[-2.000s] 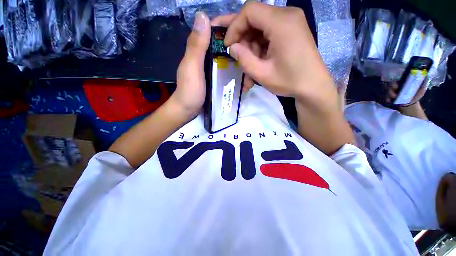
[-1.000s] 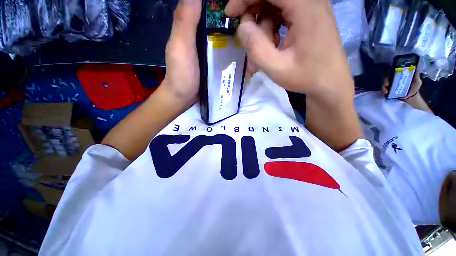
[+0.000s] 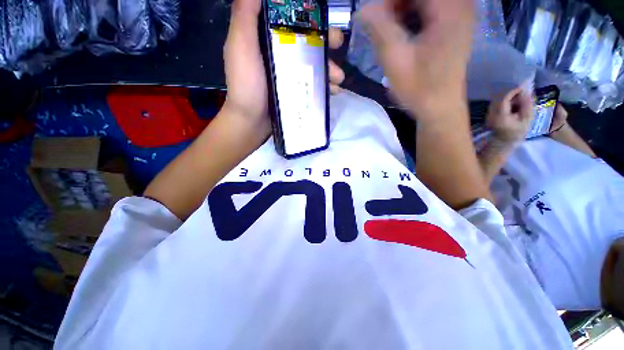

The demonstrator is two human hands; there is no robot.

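Observation:
My left hand holds an open power bank unit upright in front of my chest, thumb side at its left edge and fingertips showing at its right edge. The unit is a black case with a white battery pack. A green circuit board lies at its top end, cut by the picture's upper edge. Yellow tape runs between board and battery. My right hand is off the unit, to its right, and blurred. Its fingers look bent; whether it holds anything cannot be told.
Units in bubble bags lie at the upper left. More bagged units lie at the upper right. Another worker's hands hold a similar open unit at the right. A red stool or bin and cartons stand below the bench.
My right hand has left the board end and moved right. My left hand and the unit have shifted slightly left, the unit's face turned more towards me. The other worker's second hand has come into view.

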